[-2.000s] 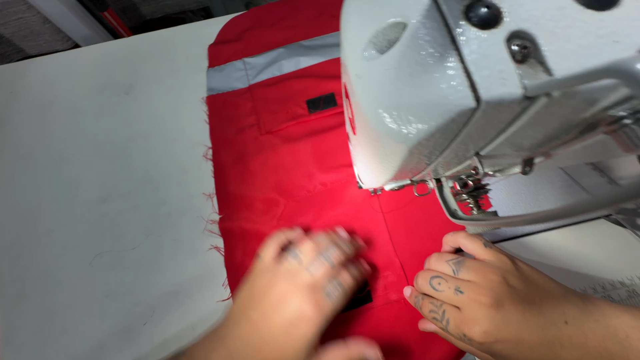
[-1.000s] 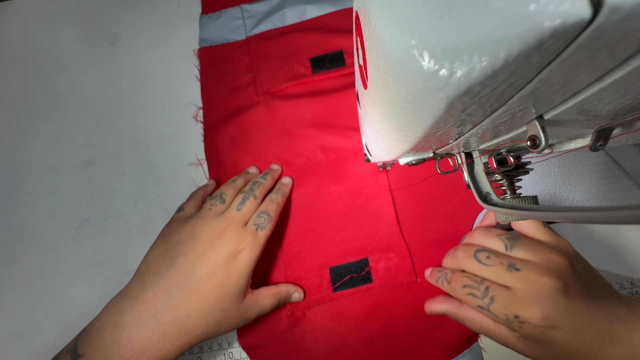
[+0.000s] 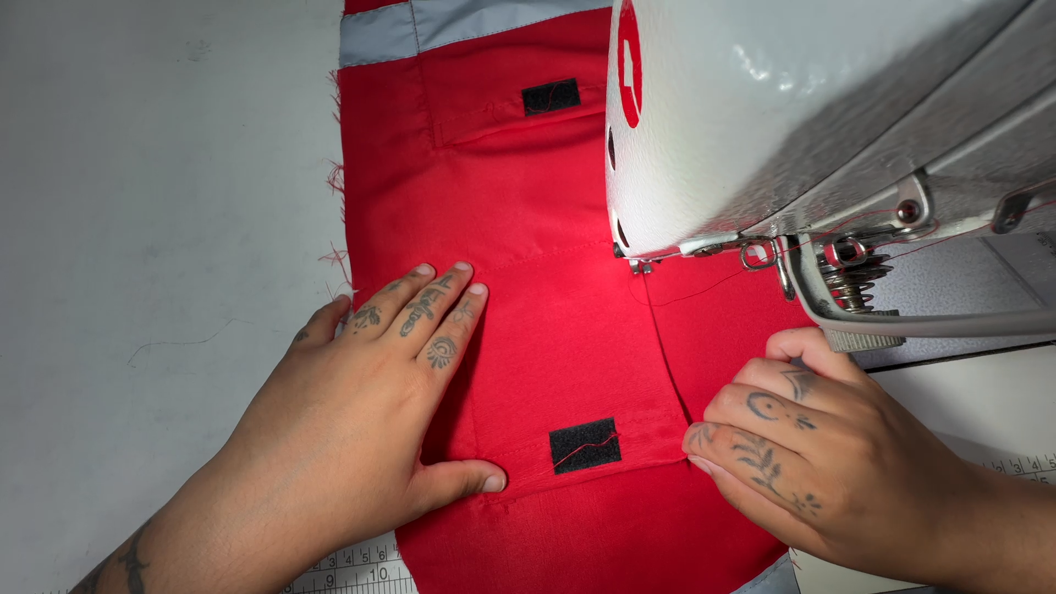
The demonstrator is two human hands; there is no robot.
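A red fabric panel [image 3: 528,223] with frayed left edge lies under the white sewing machine head [image 3: 767,107]. My left hand [image 3: 371,396] rests flat on its left side, fingers slightly spread, thumb near a black hook-and-loop patch [image 3: 584,445] that has a loose red thread across it. My right hand [image 3: 792,437] is curled on the panel's right side, fingertips at the lower corner of a sewn pocket [image 3: 569,355]; whether cloth is pinched is hidden. The presser foot [image 3: 640,266] stands at the pocket's upper right edge. A second black patch [image 3: 551,97] sits higher up.
A grey reflective strip [image 3: 379,35] crosses the panel's top. Right of the panel are the machine's tension spring and knob [image 3: 862,330], with red thread running through metal guides. Printed measuring scales [image 3: 355,569] show along the near side of the white table [image 3: 148,247].
My left hand has moved off the lower black patch, which it partly covered two seconds ago, and now lies left of it. My right hand remains near the pocket's right edge.
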